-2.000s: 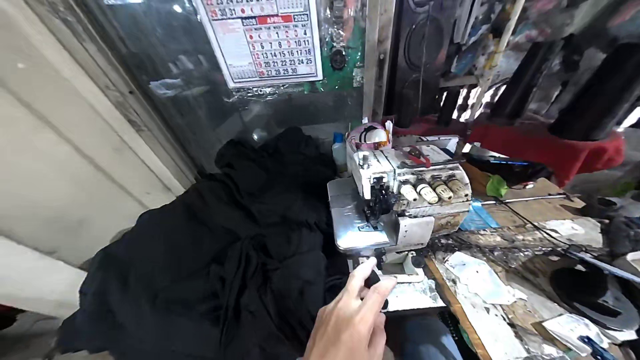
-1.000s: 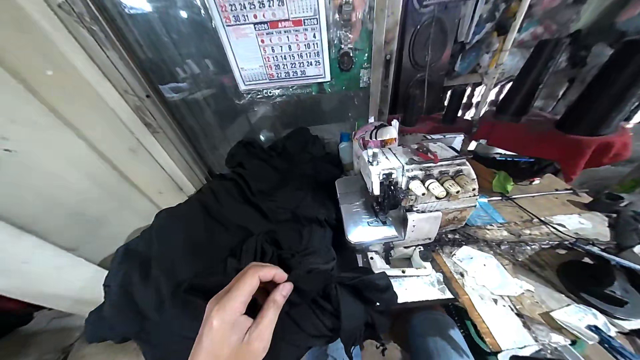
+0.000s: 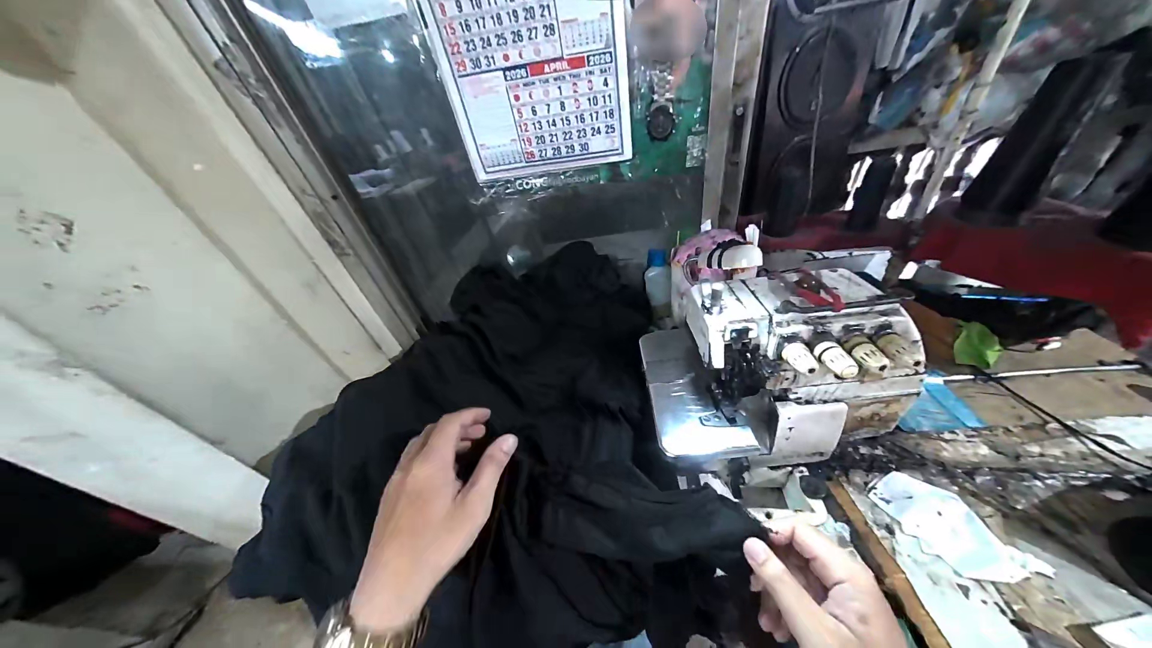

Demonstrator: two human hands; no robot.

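Observation:
A large heap of black fabric (image 3: 558, 378) lies left of a white overlock sewing machine (image 3: 801, 333) with several tension dials. My left hand (image 3: 441, 495), a metal-banded watch on its wrist, is over the heap with thumb and fingers apart; nothing shows between them. My right hand (image 3: 819, 576) is at the lower right, pinching the end of a stretched black strip of the fabric between thumb and fingertips, just below the machine's metal plate (image 3: 697, 396). The strip's other end merges into the heap. No fabric is seen under the machine's needle area.
A glass panel with a calendar (image 3: 549, 108) stands behind the heap, a pale wall (image 3: 135, 270) at the left. A small blue-capped bottle (image 3: 658, 281) is beside the machine. Red-handled snips (image 3: 819, 292) lie on top of it. White scraps (image 3: 954, 526) lie on the worn tabletop at the right.
My right hand has come into view at the lower right, holding the strip's end. A second ago only my left hand showed, lower over the heap; two seconds ago one hand was near the machine's front.

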